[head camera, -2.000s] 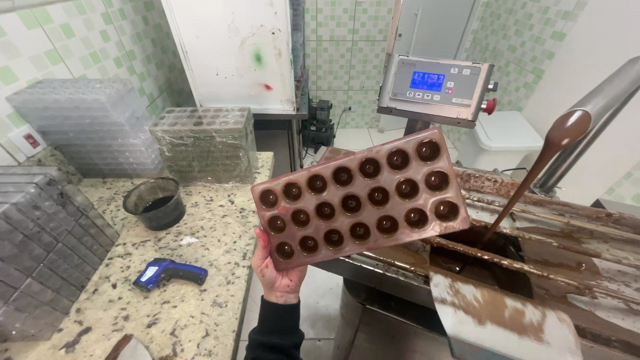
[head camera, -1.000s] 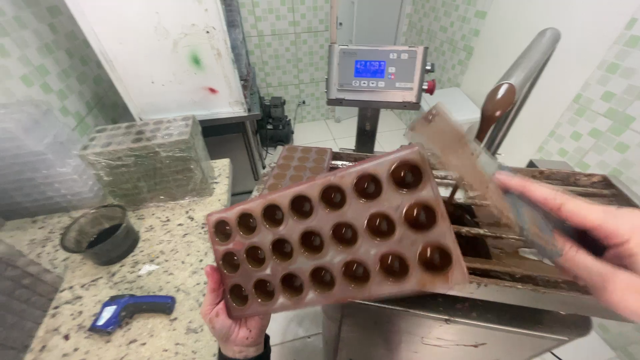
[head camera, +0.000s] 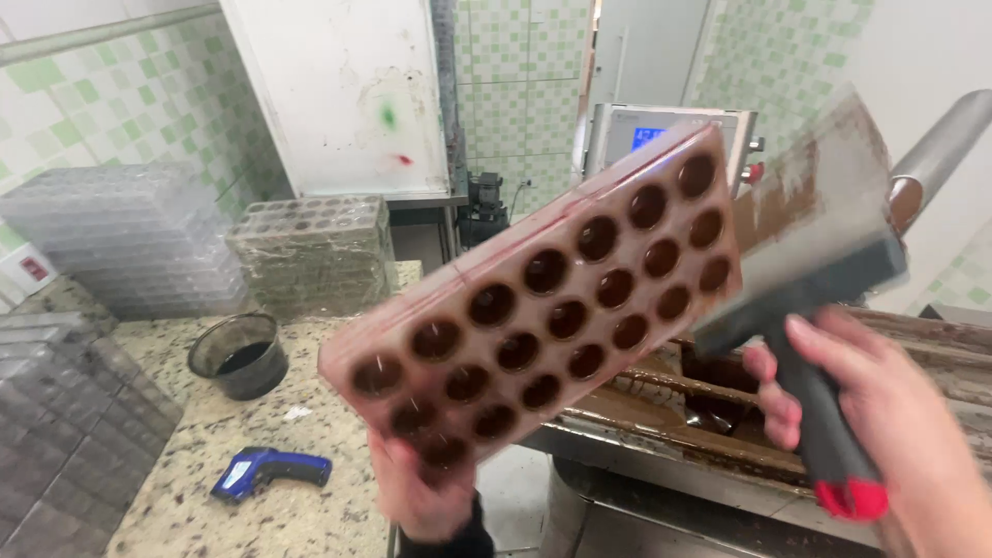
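Note:
My left hand (head camera: 425, 484) grips the lower left end of a chocolate mold (head camera: 535, 310), which is tilted up to the right. Its round cavities are lined with dark, glossy chocolate. At the right, my right hand (head camera: 860, 380) is closed around the dark handle of a wide scraper (head camera: 814, 201), with a red end on the handle. Chocolate smears the scraper's blurred blade, which stands beside the mold's right end. Whether blade and mold touch, I cannot tell. Behind them is a chocolate machine (head camera: 666, 442) with a metal spout (head camera: 942, 147), partly hidden by the blade.
On the granite counter (head camera: 325, 511) at left lie a blue infrared thermometer (head camera: 271, 470) and a dark bowl (head camera: 240, 356). Wrapped molds (head camera: 310, 256), clear stacked molds (head camera: 124, 240) and grey stacked molds (head camera: 70, 426) stand around them. A control panel (head camera: 666, 128) rises behind the mold.
My right hand and the scraper, out of view two seconds ago, came in at the right and are now close to the mold. The mold has tilted more steeply, its right end higher.

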